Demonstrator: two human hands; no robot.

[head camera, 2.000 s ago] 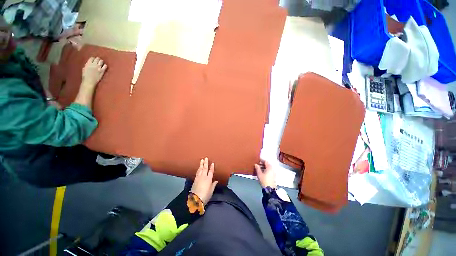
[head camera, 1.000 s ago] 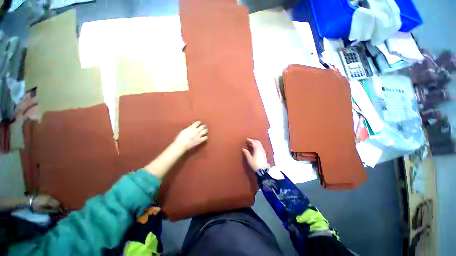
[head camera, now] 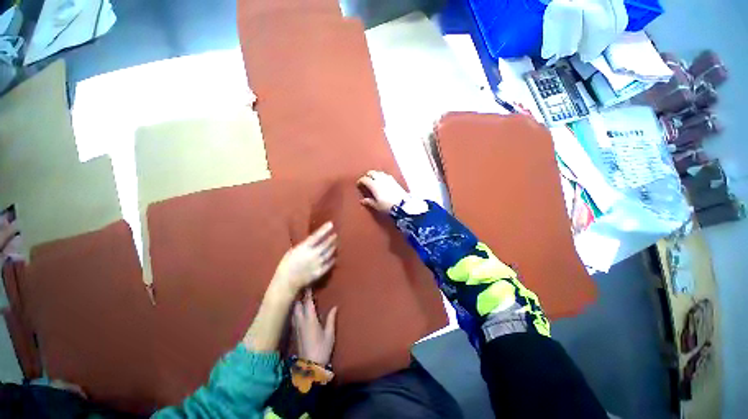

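Note:
A large rust-brown leather panel (head camera: 369, 286) lies in front of me, with a dark raised fold or shadow near its middle. More brown panels (head camera: 213, 245) lie beside it on the left. My left hand (head camera: 313, 331) rests near the panel's left edge, thumb and fingers apart. My right hand (head camera: 382, 192) is on the panel's right side with bent fingers; whether it pinches the leather cannot be told. Another person's hand (head camera: 307, 258) in a green sleeve lies just above my left hand. A stack of brown panels (head camera: 513, 204) sits to the right.
Beige boards (head camera: 201, 155) and white sheets (head camera: 107, 102) lie beyond the panels. At the right are a calculator (head camera: 558, 92), a blue bin (head camera: 513, 29) with white pieces, papers and a clear plastic bag (head camera: 631, 164). A second person's green sleeve (head camera: 234, 385) reaches in from lower left.
My right hand has moved up the panel and my left hand has come into view beside its left edge. The other person's hand is lower in view. A dark fold or shadow has appeared.

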